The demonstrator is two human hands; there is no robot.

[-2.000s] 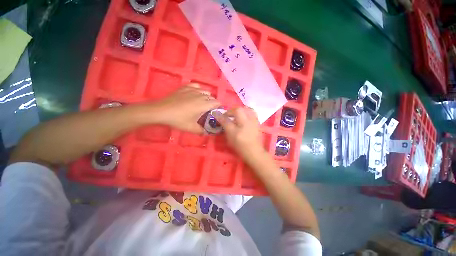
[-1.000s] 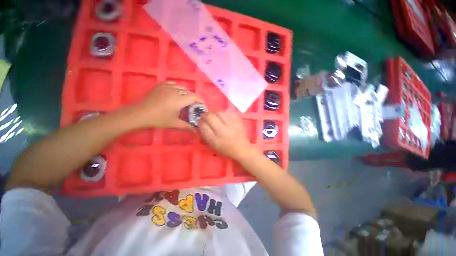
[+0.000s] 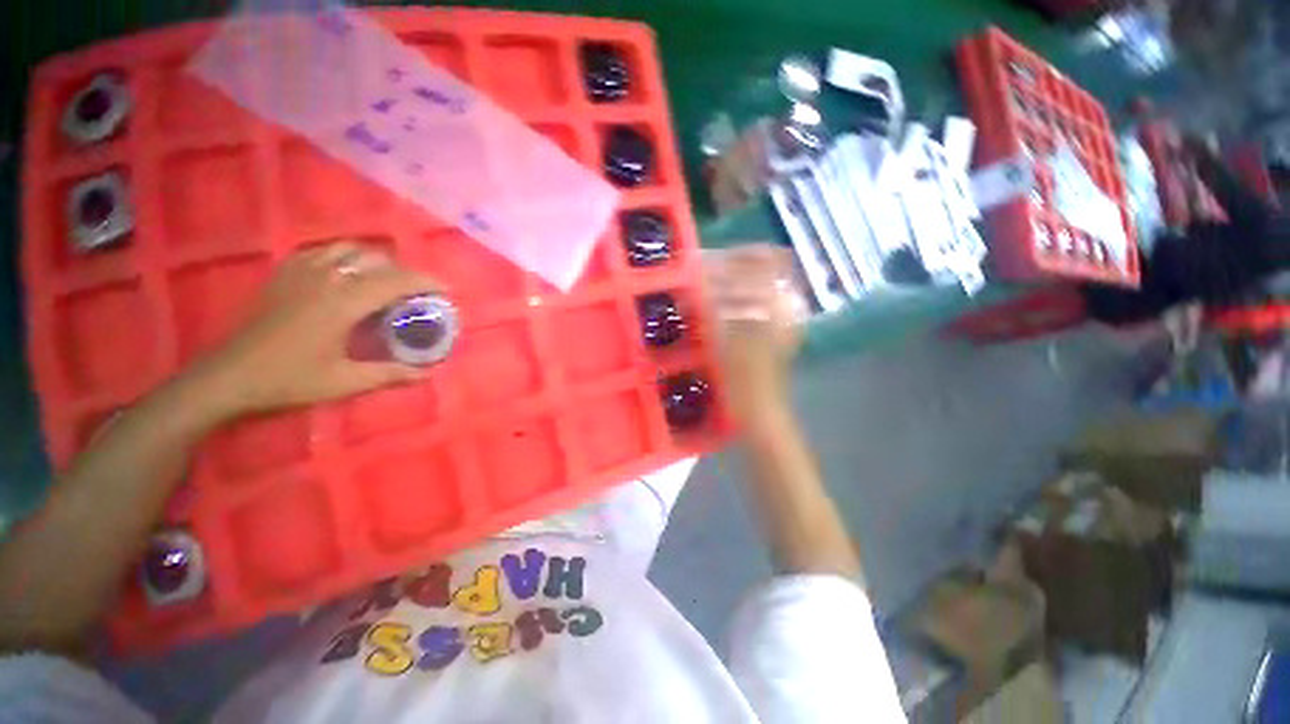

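Observation:
My left hand (image 3: 318,318) holds a silver-rimmed watch head (image 3: 420,328) with a dark face over the middle of the large red parts tray (image 3: 408,491). My right hand (image 3: 753,290) is blurred, just past the tray's right edge, beside the pile of white slotted strips (image 3: 835,212); whether it holds anything cannot be told. Dark watch heads (image 3: 645,236) sit in the tray's right column. Silver-rimmed watch heads (image 3: 99,209) sit in its left column. A pale pink tray slip (image 3: 425,135) with handwriting lies slanted across the pockets.
A second red tray (image 3: 1007,234) with small pieces and clear film stands at the right on the green bench (image 3: 707,57). Shiny round pieces (image 3: 799,99) lie behind the strips. Brown cartons (image 3: 1089,566) are on the floor at the lower right.
My right hand has left the watch head and moved right, beyond the tray edge. My left hand still holds the watch head. The view has shifted right, so the tray appears further left.

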